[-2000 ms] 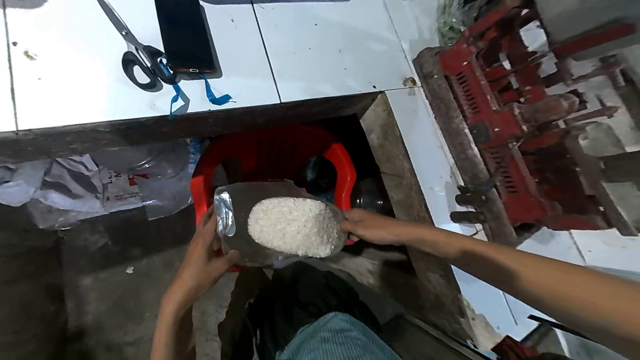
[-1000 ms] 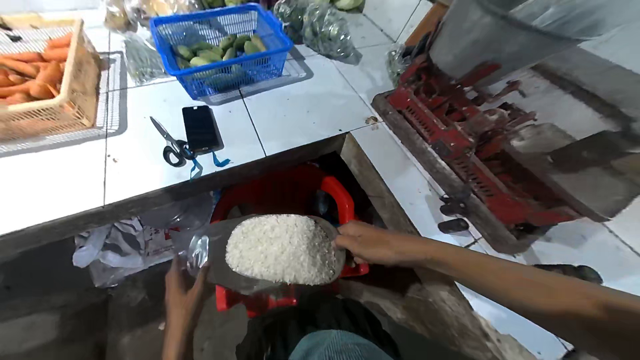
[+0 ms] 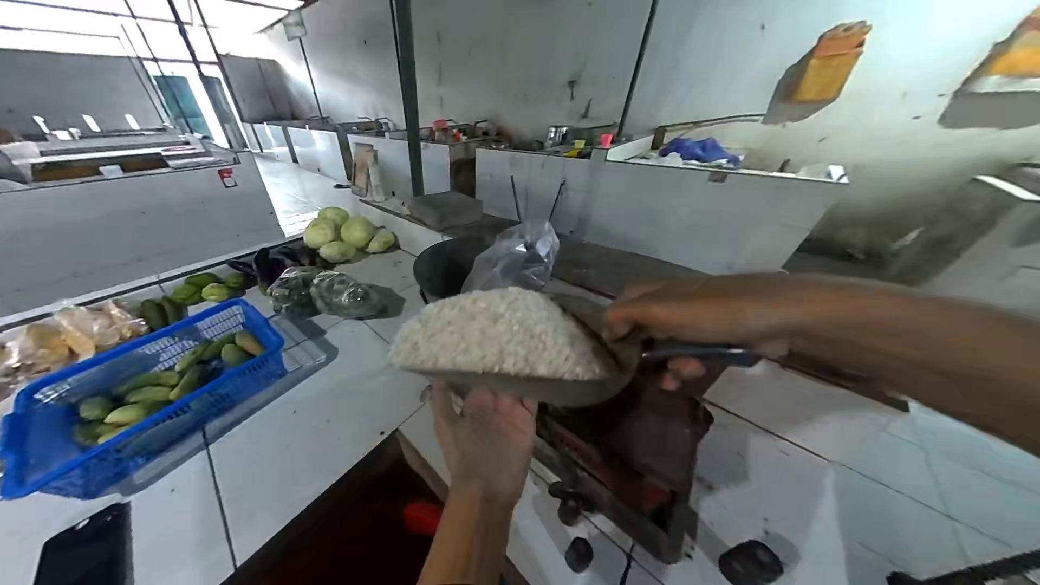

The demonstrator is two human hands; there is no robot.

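My right hand [image 3: 674,325] grips the dark handle of a metal scoop [image 3: 528,388], raised above the tiled counter. White rice [image 3: 500,337] is heaped in the scoop. Under the scoop's front part, my left hand [image 3: 487,435] is spread with the palm up; whether it bears weight I cannot tell. Partly hidden below and behind the scoop is a red balance scale [image 3: 626,471]. Beyond the rice a clear plastic bag [image 3: 520,256] stands in a dark round pan or bucket [image 3: 443,264].
On the left sits a blue plastic basket [image 3: 284,349] of cucumber-like vegetables, near a black phone [image 3: 85,548]. Bagged greens [image 3: 345,294] and pale green round vegetables [image 3: 341,236] lie farther back. Dark scale weights [image 3: 749,562] rest at the lower right, beside an opening [image 3: 349,528] in the counter.
The filled scoop, held over the red tub in both earlier frames, is now up over the counter near the scale. My left hand has come under it. The view has tilted up strongly.
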